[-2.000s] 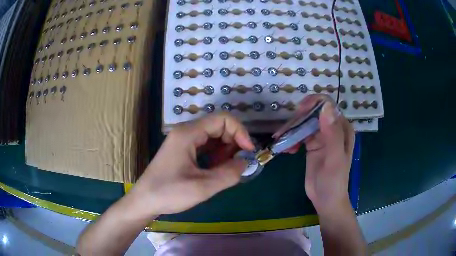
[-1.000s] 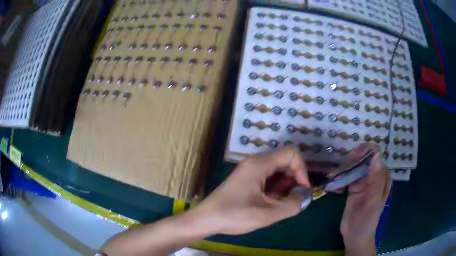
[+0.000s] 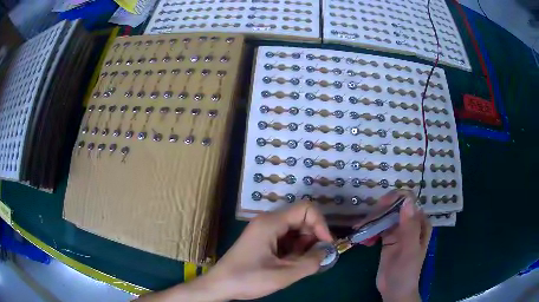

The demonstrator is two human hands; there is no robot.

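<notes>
My right hand [image 3: 405,248] holds a grey-silver wired hand tool [image 3: 378,227] with a gold tip, pointing left and down. My left hand [image 3: 275,253] pinches at the tool's tip, beside the round fixture [image 3: 327,255], a small silver disc with a pale centre. Whether a small part sits between my left fingertips cannot be told. The white holding board [image 3: 331,79] lies behind my hands, with round leaded parts in its left columns and bare tan cutouts at right. The dark red tool lead [image 3: 425,135] crosses it.
The cardboard holding board [image 3: 142,200] with rows of silver parts lies at left. A stack of white boards [image 3: 23,118] stands at far left; more white boards [image 3: 387,20] lie behind. A red marked block [image 3: 481,108] is at right. Yellow tape [image 3: 77,268] runs along the mat's near edge.
The view swung left and then partly back, and now takes in more of the far boards. Both hands stay together at the tool tip and fixture.
</notes>
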